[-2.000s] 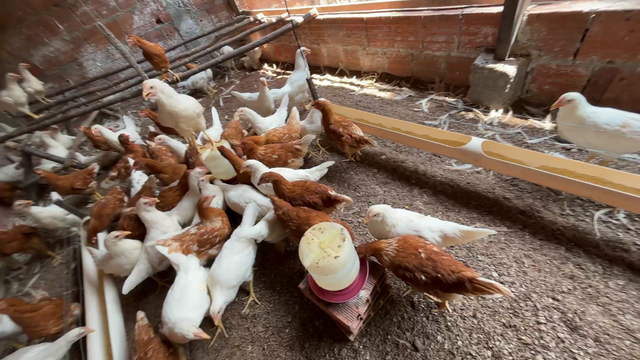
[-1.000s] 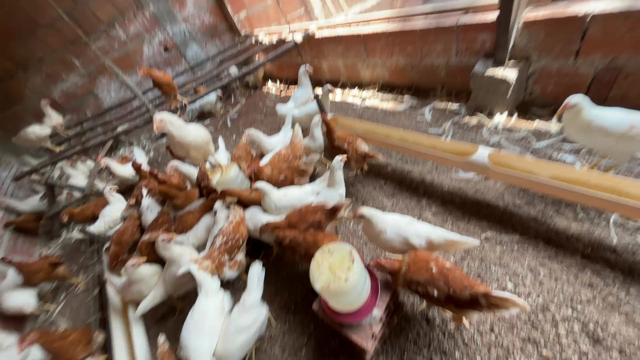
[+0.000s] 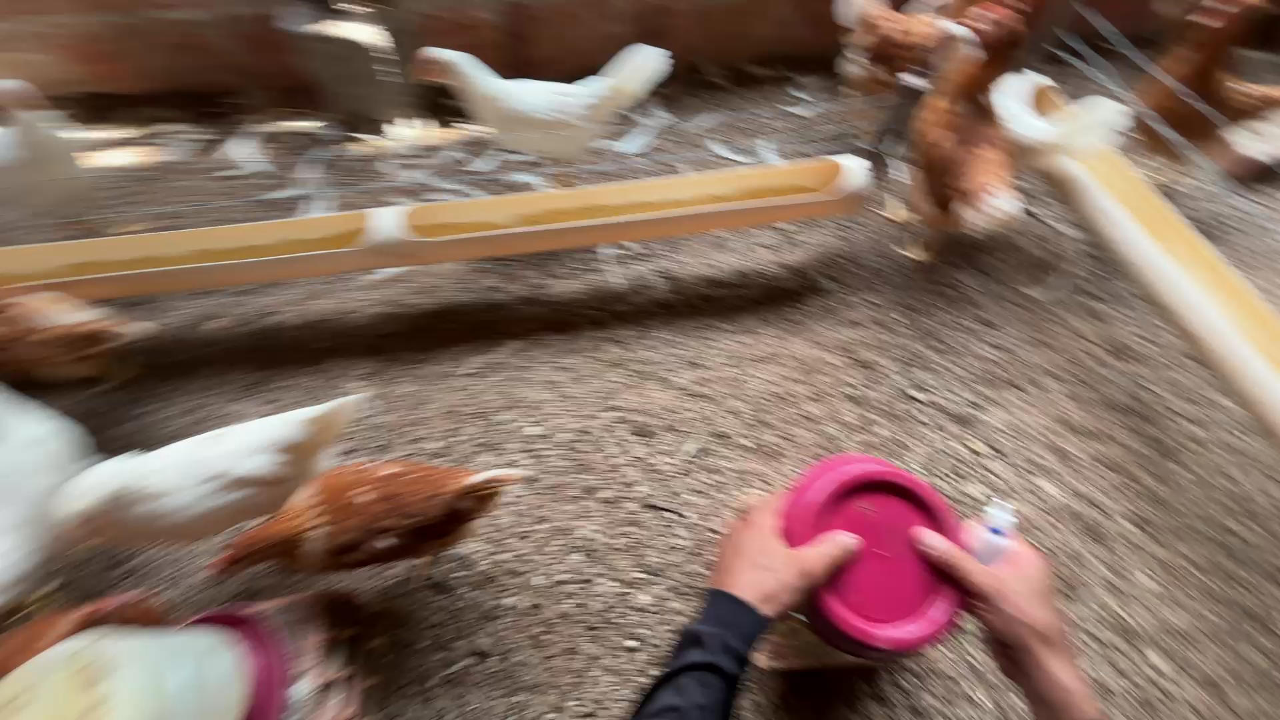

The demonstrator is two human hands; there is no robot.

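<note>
Low at the right of the head view, both hands grip a round magenta plastic drinker base (image 3: 885,560), its flat face turned up toward the camera. My left hand (image 3: 775,565), below a dark sleeve, holds its left rim with the thumb over the face. My right hand (image 3: 1005,585) holds the right rim, thumb also on the face. A small clear bottle or tube with a white tip (image 3: 995,530) shows beside the right fingers; how it is held is unclear. What lies under the magenta piece is mostly hidden.
A long feed trough (image 3: 620,210) crosses behind; another trough (image 3: 1170,240) runs down the right. A brown hen (image 3: 390,515) and white chickens stand left, and brown hens (image 3: 960,130) near the trough ends. A whitish drinker with magenta base (image 3: 130,675) sits lower left. A brick wall (image 3: 700,40) is behind.
The view has swung far to the right. Both hands and the magenta piece between them now show; neither earlier frame has them. The flock's main cluster is out of view.
</note>
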